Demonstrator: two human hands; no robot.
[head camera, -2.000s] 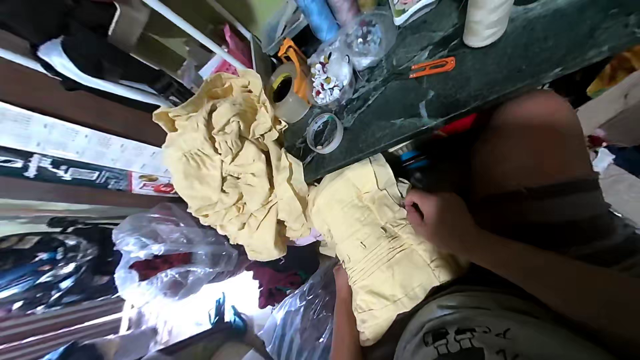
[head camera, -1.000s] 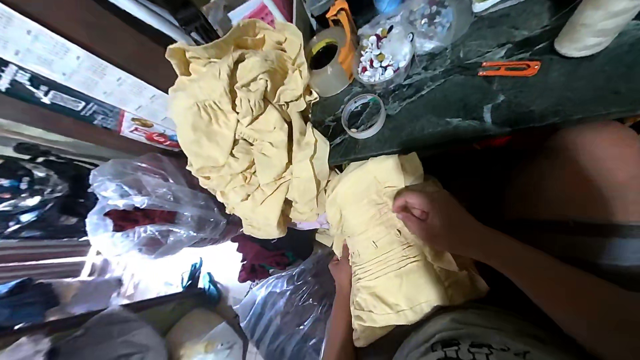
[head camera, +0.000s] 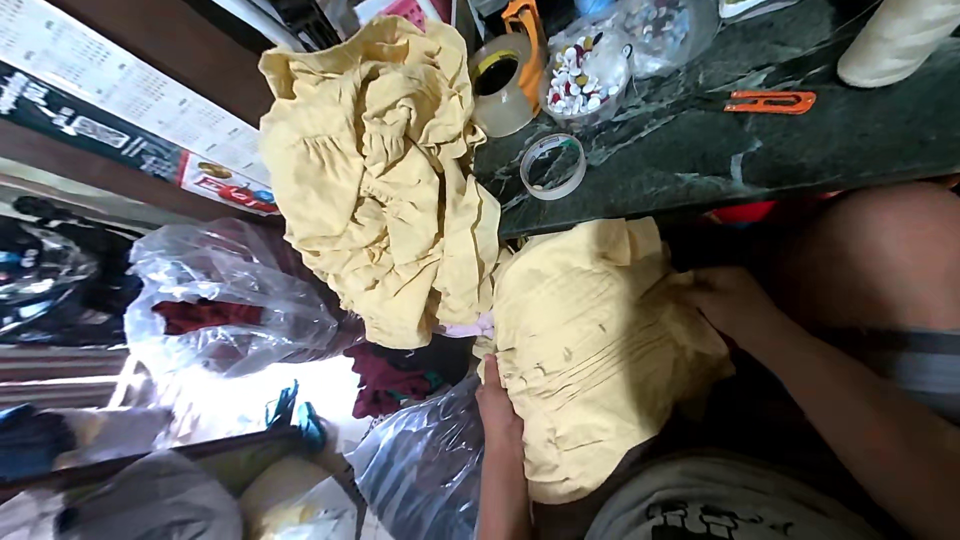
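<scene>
A pale yellow gathered garment lies stretched over my lap, with pleats and small dark marks or thread ends across its middle. My left hand is at its left edge, thumb along the cloth and the other fingers hidden. At the upper right edge, my right hand pinches a bunched part of the fabric. Next to this piece, a heap of matching yellow garments hangs over the table's end.
On the dark green marble table are a clear tape roll, a tape dispenser, a tub of buttons, an orange snap-blade cutter and a thread cone. Plastic bags with cloth stand at the left.
My right hand has moved from above the garment's pleated face to its upper right edge and now grips the cloth there. My left hand stays at the left edge.
</scene>
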